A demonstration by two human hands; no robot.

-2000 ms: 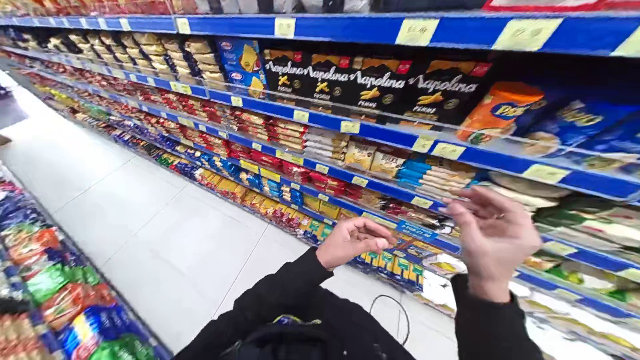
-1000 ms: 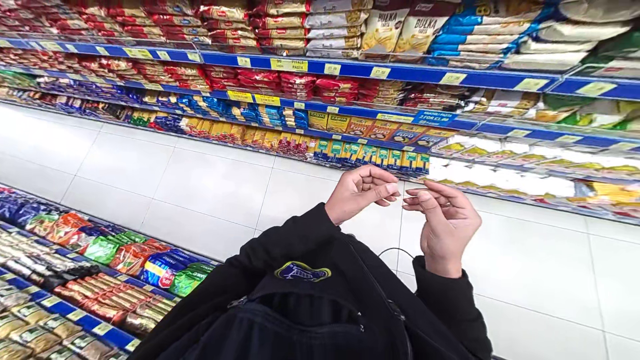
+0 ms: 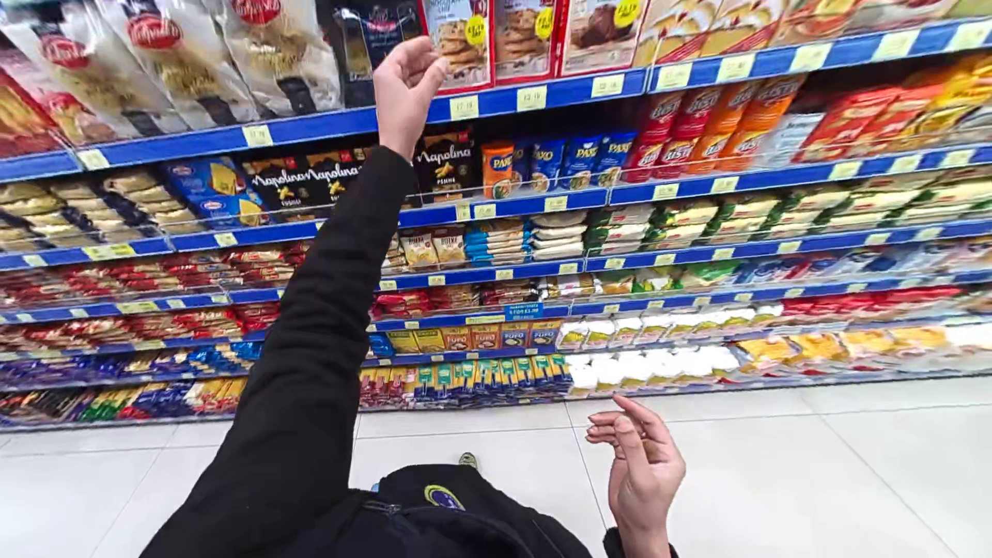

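My left hand (image 3: 404, 91) is raised on a long black sleeve in front of the upper shelf, its fingers curled with a gap to the thumb and nothing seen in it. Behind it stand a dark package (image 3: 372, 39) and a red-edged box with a cookie picture (image 3: 465, 58); whether the fingers touch the box cannot be told. Below the hand are black Napolina pasta boxes (image 3: 446, 161) and an orange Paxo tub (image 3: 497, 167). My right hand (image 3: 642, 473) is low over the floor, fingers bent and apart, holding nothing.
Blue shelf edges (image 3: 527, 205) with price tags run across the view. Clear bags with red labels (image 3: 271, 54) stand at upper left, Bisto tubs (image 3: 701, 128) right of centre. White packs (image 3: 659, 368) line the bottom shelf above the tiled floor (image 3: 465, 434). A shoe (image 3: 468, 459) shows below.
My left hand has risen from near my right hand to the upper shelf. The hands are now far apart. The view has shifted to show higher shelves.
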